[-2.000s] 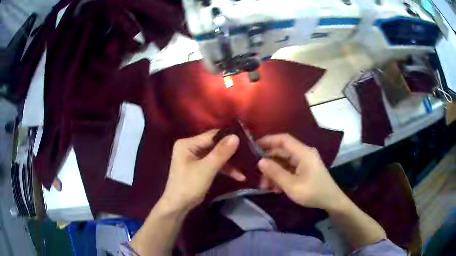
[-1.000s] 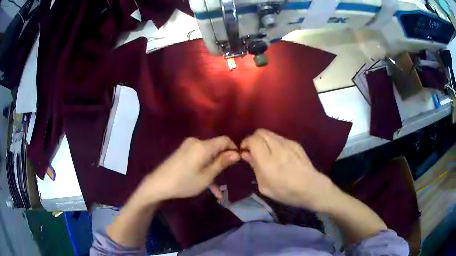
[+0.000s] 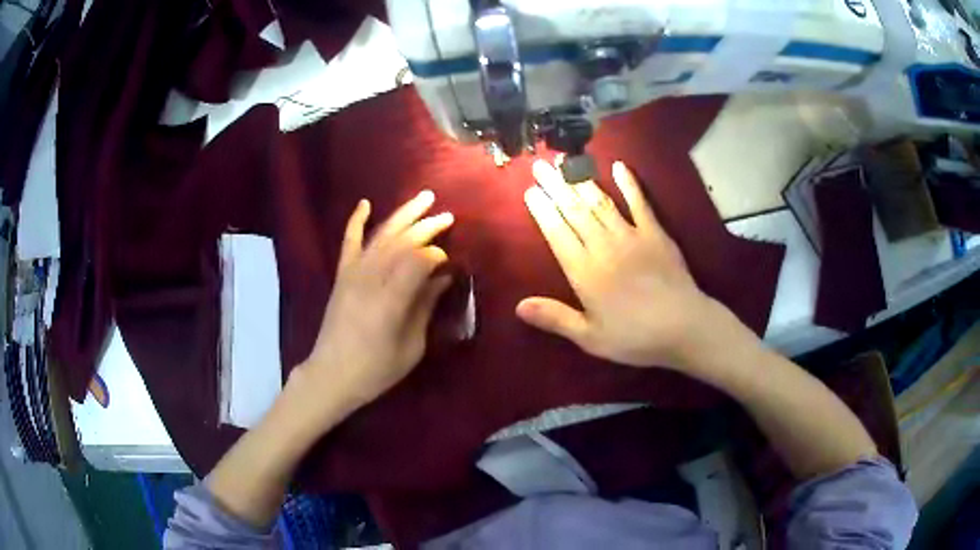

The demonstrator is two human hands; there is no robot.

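A large maroon garment panel (image 3: 505,371) lies over the machine table and hangs towards my lap. My left hand (image 3: 389,285) rests on it left of the needle, fingers spread, with its thumb side partly hidden. A small pale edge shows in the cloth beside it. My right hand (image 3: 610,263) lies flat on the panel, fingers apart, its fingertips close below the presser foot area. The white sewing machine head (image 3: 666,48) with a blue stripe stands above, its lamp lighting the cloth red. A white interlining strip (image 3: 249,328) lies on the maroon cloth at left.
Stacked maroon and white pieces (image 3: 75,215) lie at far left. Small maroon pieces (image 3: 847,247) with pale ones lie right of the machine. A box edge (image 3: 883,397) shows low right. A grey-white piece (image 3: 535,464) lies by my lap.
My hands have moved apart and now lie on the cloth, the right one further forward near the needle. The blades seen earlier in my right hand are no longer visible. The panel has been spread flatter.
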